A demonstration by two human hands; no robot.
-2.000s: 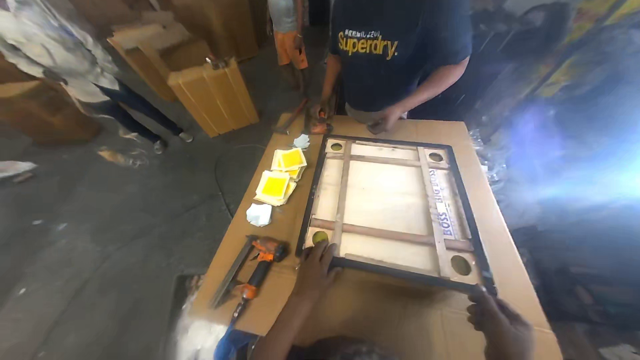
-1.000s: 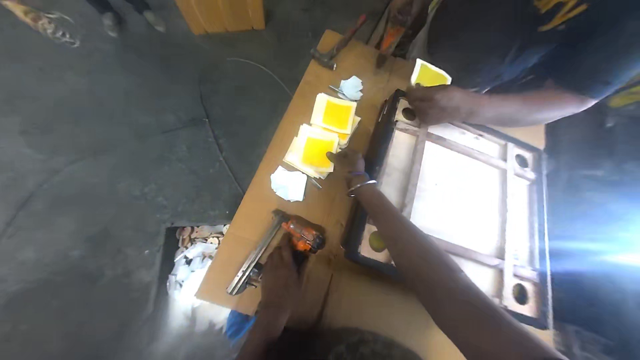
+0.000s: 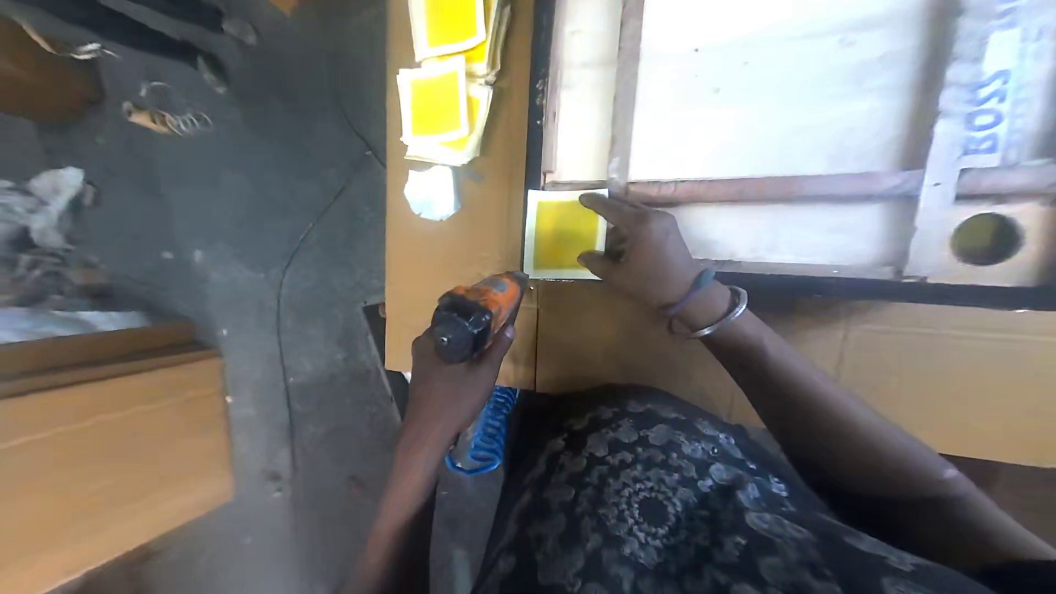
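Observation:
My left hand (image 3: 454, 375) is closed around an orange and black pneumatic staple gun (image 3: 478, 315), its nose at the near left corner of a black-edged wooden frame (image 3: 775, 190). A yellow square pad with a white border (image 3: 565, 235) lies over that corner. My right hand (image 3: 652, 252) holds the pad's right side, thumb and forefinger on it; the other fingers are partly hidden. A stack of similar pads (image 3: 437, 103) lies left of the frame, with a crumpled pale piece (image 3: 431, 193) below it. At the frame's near right corner is a round hole (image 3: 987, 239).
Cardboard (image 3: 949, 371) covers the worktable under the frame. A blue coiled air hose (image 3: 488, 437) hangs beside my body. At lower left stands a cardboard box (image 3: 115, 470). A thin cable (image 3: 285, 313) crosses the floor, and a person's legs (image 3: 165, 33) show at the upper left.
My left hand has lifted the staple gun from the cardboard and brought it to the frame's corner. My right hand has moved from the pads to that corner, where a pad now covers the hole.

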